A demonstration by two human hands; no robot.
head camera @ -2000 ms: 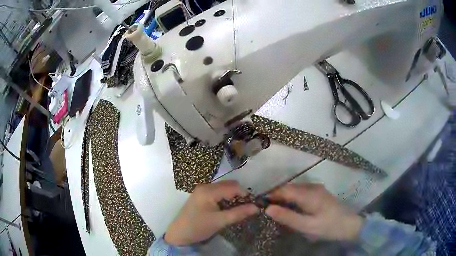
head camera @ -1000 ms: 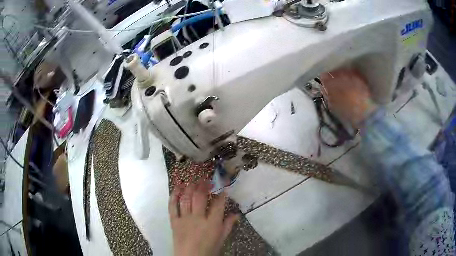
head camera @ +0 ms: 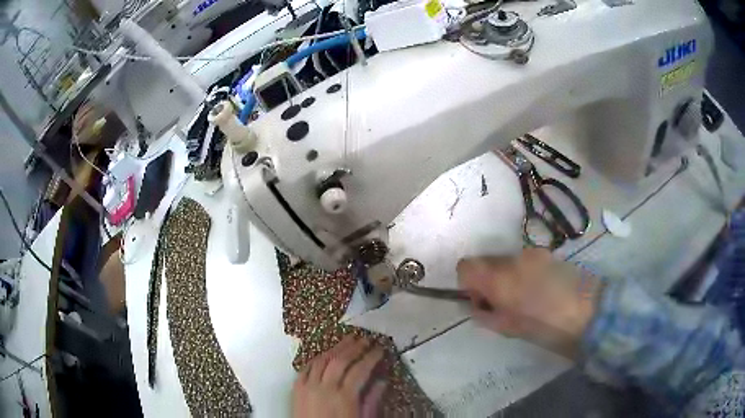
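Observation:
A brown-black print panel [head camera: 314, 304] lies left of and below the needle area of the white sewing machine [head camera: 425, 122]. My left hand [head camera: 343, 382] lies on its lower part near the bottom edge, fingers bent and fingertips partly hard to see. My right hand [head camera: 523, 295], blurred, is closed on a narrow dark thing [head camera: 441, 292] that points left to the presser foot area; whether it is a tool or the fabric strip I cannot tell. A round metal attachment [head camera: 411, 272] sits right of the foot. The needle is hidden.
Dark shears [head camera: 525, 170] and a dark looped tool [head camera: 551, 155] lie under the machine arm. Another curved panel [head camera: 192, 302] and a thin strip [head camera: 155, 302] lie at left. A dark phone-like object [head camera: 153, 184] and pink item [head camera: 121, 202] lie beyond.
My right hand has gone from the panel to the shears area, then back beside the foot with the narrow thing. The strip no longer stretches right of the foot. My left hand has moved lower.

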